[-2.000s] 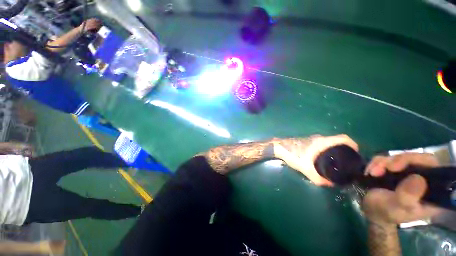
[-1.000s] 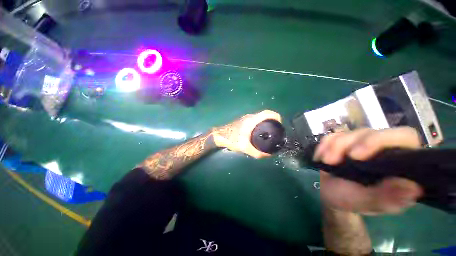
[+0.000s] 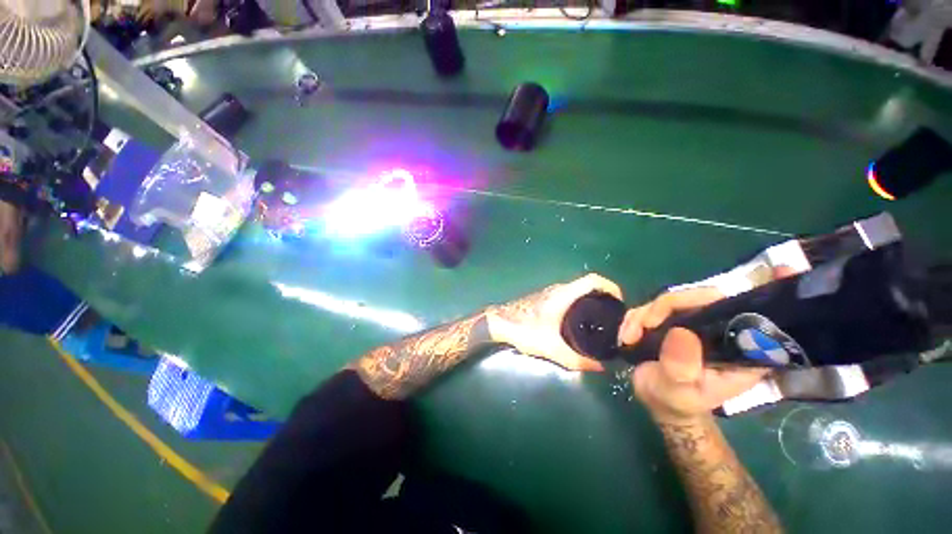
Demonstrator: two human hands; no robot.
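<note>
My left hand (image 3: 548, 321) is wrapped around a black cylindrical speaker unit (image 3: 593, 325), its dark round end facing up. My right hand (image 3: 684, 360) grips a thick black electric screwdriver (image 3: 814, 318) with a round blue-white badge. The driver's nose is at the unit's right edge; its bit is hidden by my fingers. The white-edged screw feeder (image 3: 743, 394) lies under the driver, which covers most of it. Tiny shiny specks lie by my right fingertips.
Glowing units (image 3: 360, 209) stand left of centre. Black cylinders lie farther back (image 3: 522, 115) and at far right (image 3: 910, 165). A clear bag (image 3: 214, 221) and fan (image 3: 37, 40) are at left. A clear round dish (image 3: 838, 442) is at lower right.
The view has shifted, showing more of the belt's far side. The driver's badge now shows, and the driver covers more of the feeder. Both hands keep their holds.
</note>
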